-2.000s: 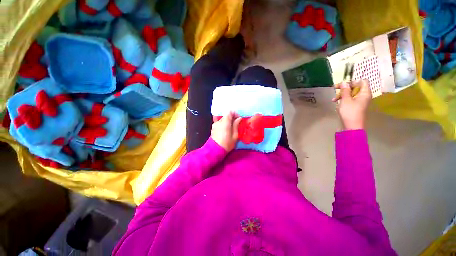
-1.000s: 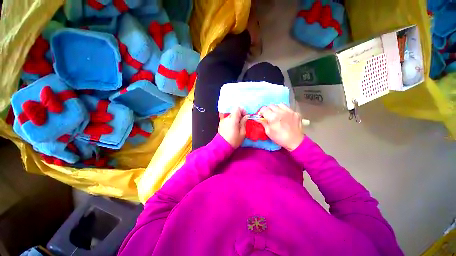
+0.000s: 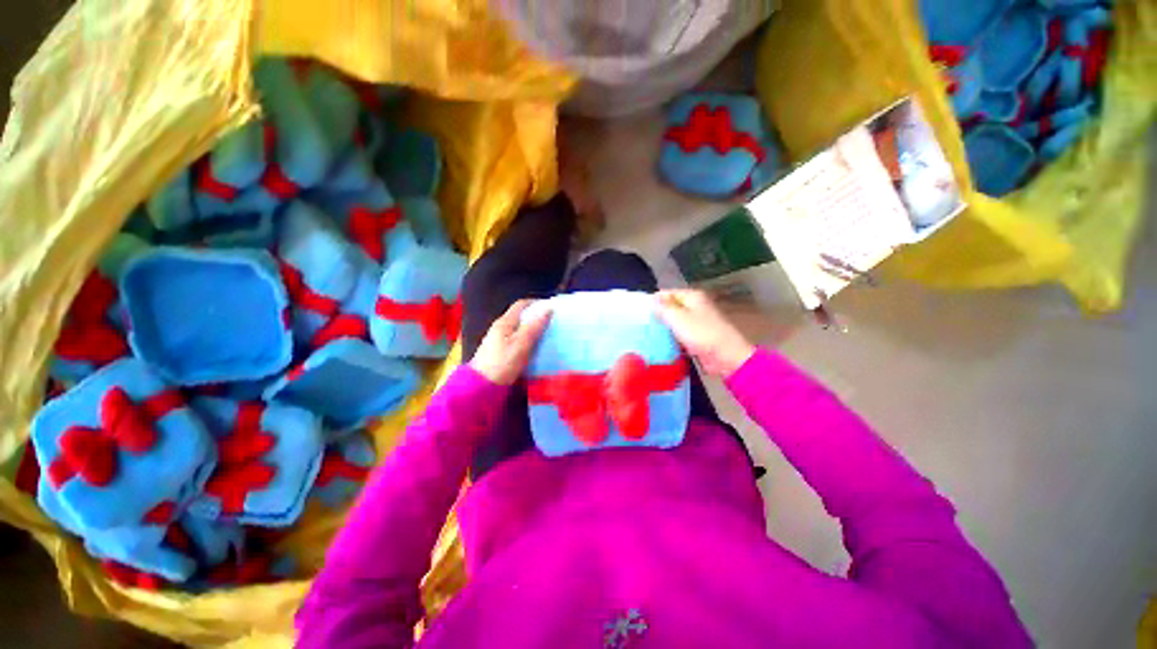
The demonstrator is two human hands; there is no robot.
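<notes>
A light-blue plush gift-box piece (image 3: 607, 342) lies over my lap with its bow side up; a red ribbon band and puffy red bow cross its lower half. My left hand (image 3: 510, 342) holds its upper left corner. My right hand (image 3: 705, 332) holds its upper right corner. The fingertips partly go behind the edge. No needle or thread can be made out.
A yellow sack (image 3: 190, 609) full of blue pieces stands at left, another yellow sack (image 3: 1072, 241) at right. An open carton (image 3: 812, 228) with scissors (image 3: 825, 312) at its edge is on the floor. One plush piece (image 3: 714, 146) and a whitish sack (image 3: 634, 51) lie beyond my knees.
My hands have moved apart from the bow to the piece's two upper corners. The pale stick beside my right hand no longer shows. The view has tilted up, showing the whitish sack.
</notes>
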